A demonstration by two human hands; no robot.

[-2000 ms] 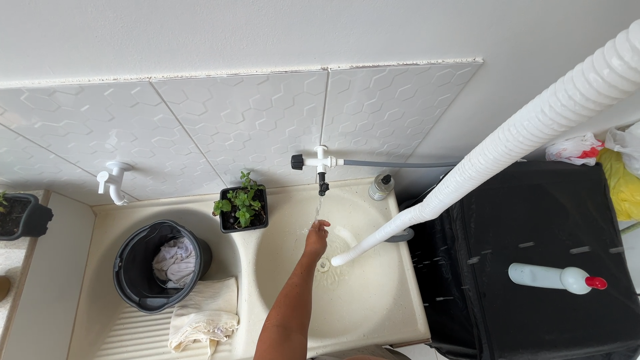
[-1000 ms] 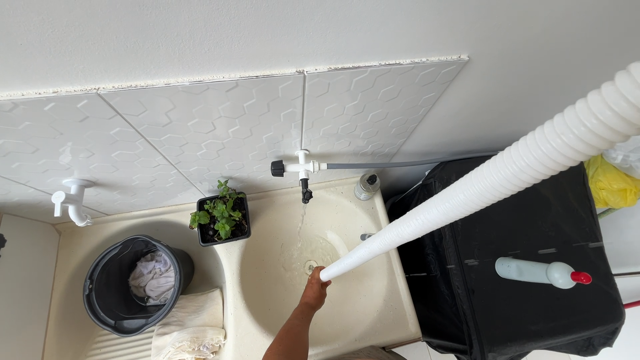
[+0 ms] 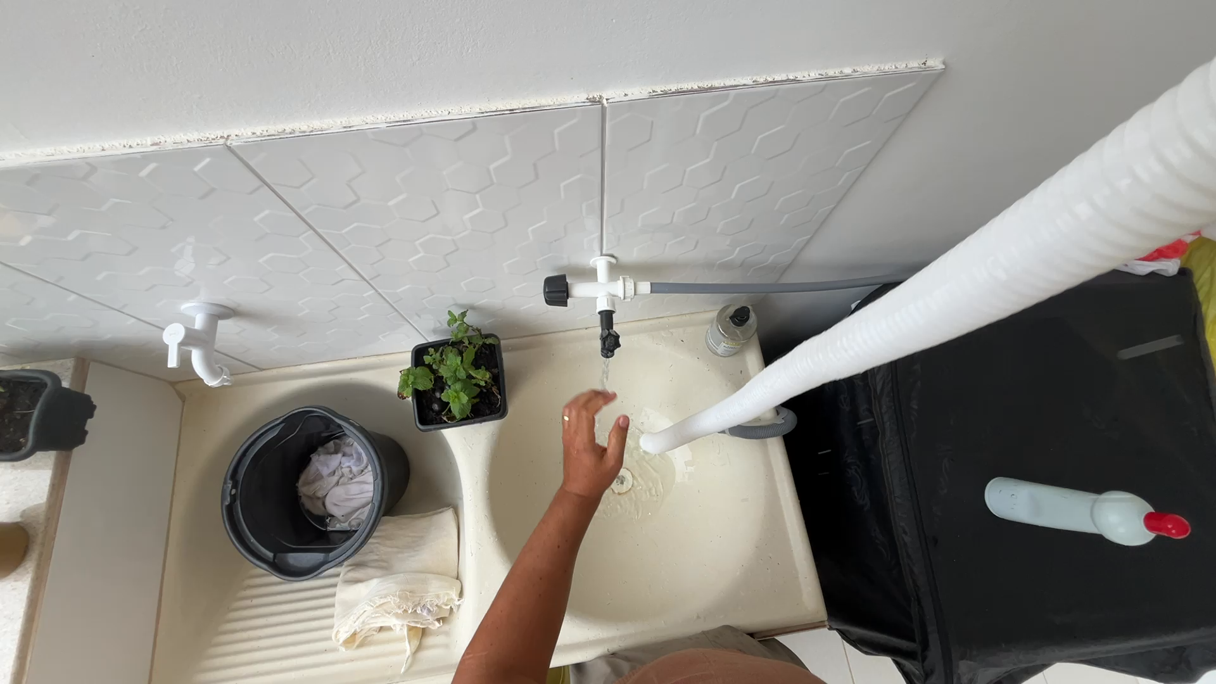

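Observation:
My left hand (image 3: 591, 451), with a ring on one finger, is over the round basin of the laundry sink (image 3: 665, 579). Its fingers are curled but apart, and nothing is held in it. Just above the fingertips, a thin stream of water falls from the black nozzle of the white plastic tap (image 3: 606, 296). To the right of my thumb hangs the narrow end of a white corrugated hose (image 3: 817, 370), separate from the hand. Below the hand, shallow water surrounds the drain (image 3: 622, 481). My right hand is out of view.
A dark bucket (image 3: 249, 508) with pale cloth inside and a cream cloth (image 3: 404, 560) are on the left washboard. A potted plant (image 3: 460, 380) and a pump bottle (image 3: 731, 331) sit along the sink's back. At right, a white bottle with red tip (image 3: 1083, 511) lies on a black cover (image 3: 1045, 408).
A second ago my left hand was at the hose's narrow end; now it is apart from it, with fingers spread and nearer the falling water.

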